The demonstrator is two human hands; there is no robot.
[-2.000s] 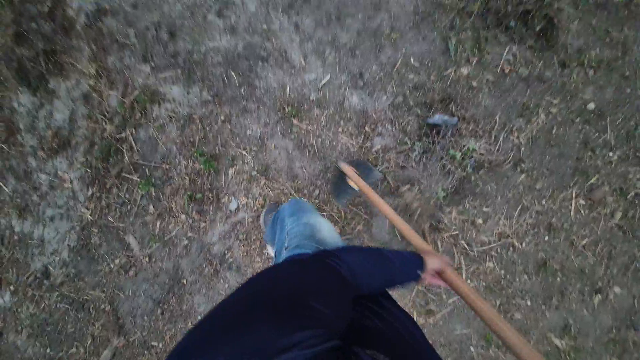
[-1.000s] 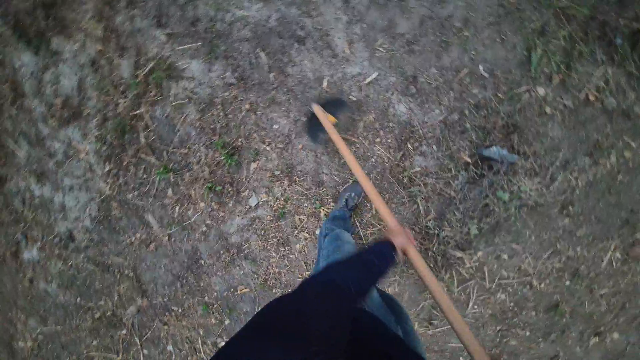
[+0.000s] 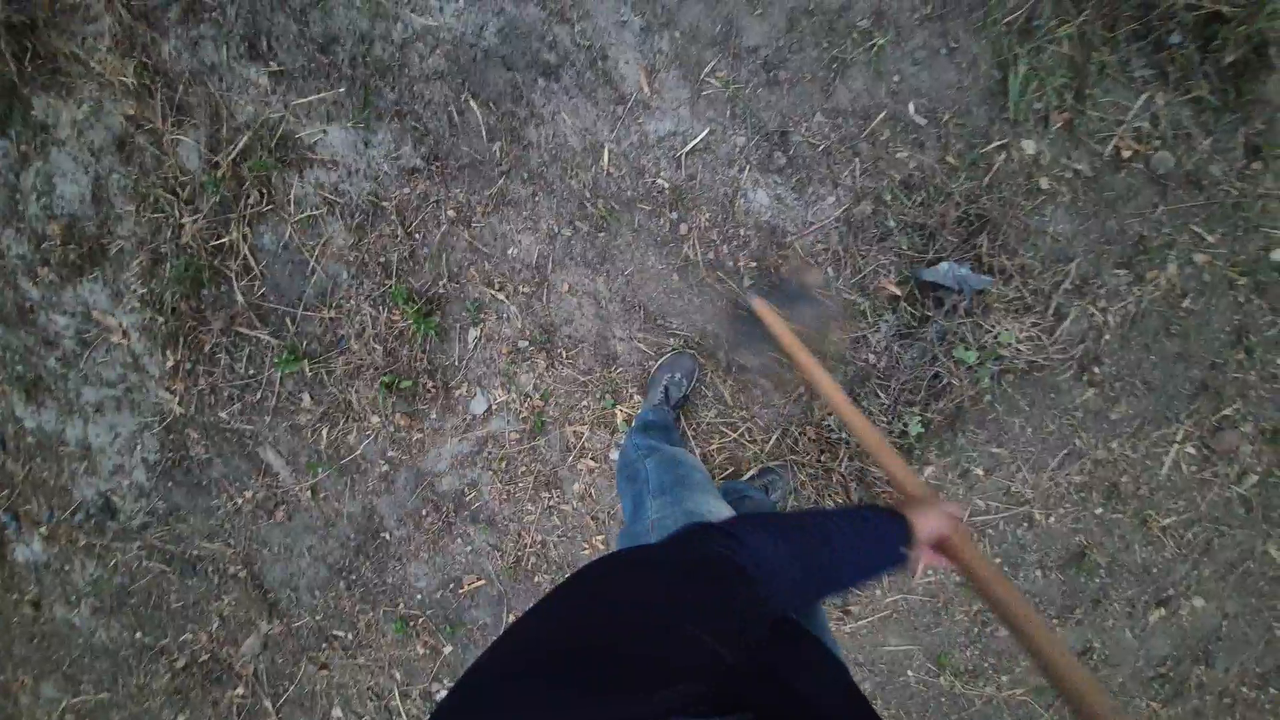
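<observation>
My left hand, at the end of a dark blue sleeve that reaches across my body, is closed around the wooden handle of a hoe. The handle slants from the lower right edge up toward the middle of the view. Beside its far end a dark, motion-blurred hoe blade shows low over the soil; whether it touches the ground cannot be told. My right hand is out of view.
Dry soil with straw and weeds surrounds my feet. One shoe points forward, the other is partly hidden. A grey scrap lies right of the blade, near a heap of dry stalks. Small green plants grow at left.
Since one second ago the hoe's head has swung right and back toward me, nearer the grey scrap. My left hand has stayed on the handle and moved right with it.
</observation>
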